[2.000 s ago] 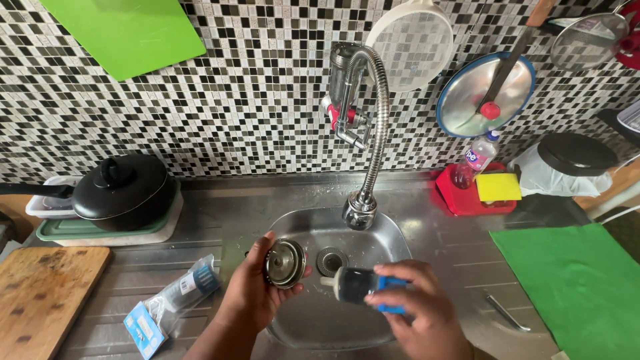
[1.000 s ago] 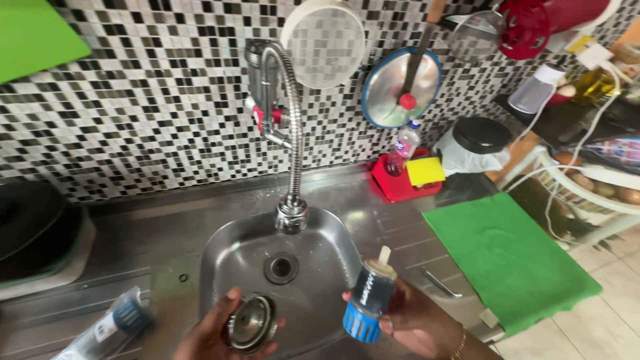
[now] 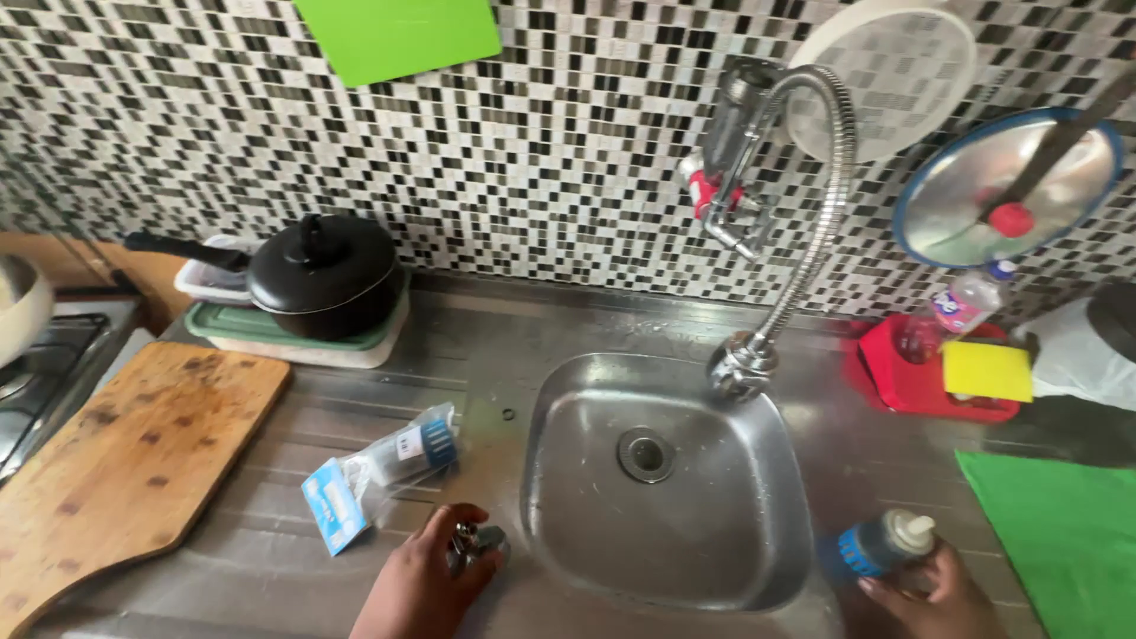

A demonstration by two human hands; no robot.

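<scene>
My left hand (image 3: 435, 568) has its fingers around a small shiny metal fitting (image 3: 469, 546), left of the steel sink (image 3: 657, 541). On the right of the basin, my right hand (image 3: 941, 595) grips a dark filter cartridge (image 3: 879, 543) with a blue ribbed end and a pale nozzle. A bagged cartridge (image 3: 408, 448) with a blue cap and a blue card lies on the drainboard, up and left of my left hand. Above the basin hangs the spray head (image 3: 744, 364) of a flexible metal tap, whose hose rises to a wall-mounted clear housing (image 3: 737, 124).
A wooden cutting board (image 3: 151, 435) and a lidded black pan (image 3: 324, 275) on a food container (image 3: 382, 337) stand left, beside a gas stove (image 3: 67, 373). On the right are a red caddy (image 3: 887, 382) with a yellow sponge (image 3: 987, 371) and a bottle, and a green cloth (image 3: 1056, 532).
Both hands have moved apart from over the sink, the left with the metal fitting to the basin's left side, the right with the cartridge to its right side. The view has swung left.
</scene>
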